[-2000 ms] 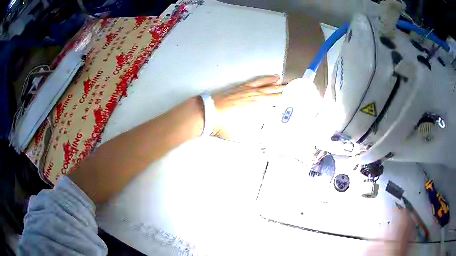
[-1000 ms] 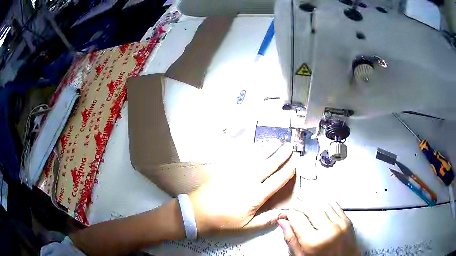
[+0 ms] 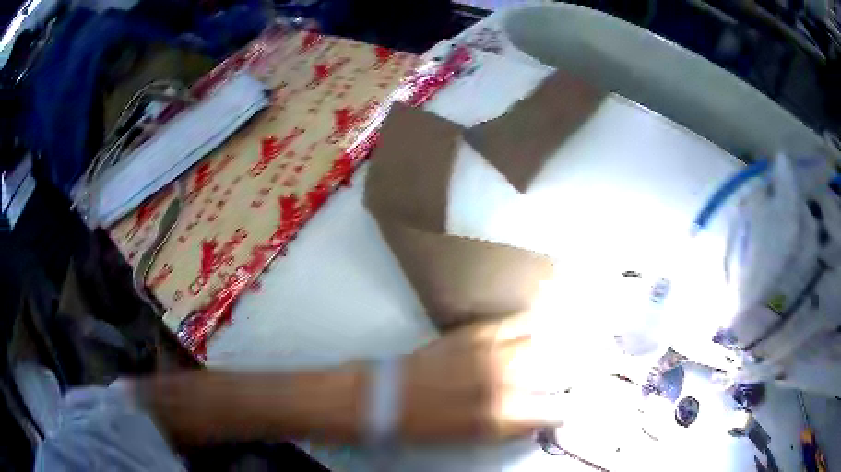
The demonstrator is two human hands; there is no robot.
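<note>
Brown cut panels, joined in a chain, lie on the white table: an upright piece [image 3: 415,171], a piece behind it to the right [image 3: 539,124], and a piece in front [image 3: 470,277] that runs into the lamp glare. My left hand [image 3: 530,378] reaches in from the left, palm down beside the front piece. Its fingers are lost in blur and glare, so its grip cannot be told. My right hand is not visible. The sewing machine's white head [image 3: 784,267] stands at the right, with the presser foot area [image 3: 666,373] partly washed out.
A tan printed board with red lettering [image 3: 244,198] lies at the left, with a white flat bar [image 3: 180,152] and cord on it. A dark block [image 3: 758,433] and a screwdriver [image 3: 811,452] are at the lower right. A raised grey rim [image 3: 645,69] curves along the back.
The view has swung left, and the machine now shows farther right. The panel chain still lies left of the needle area. My right hand, beside my left a second ago, no longer shows.
</note>
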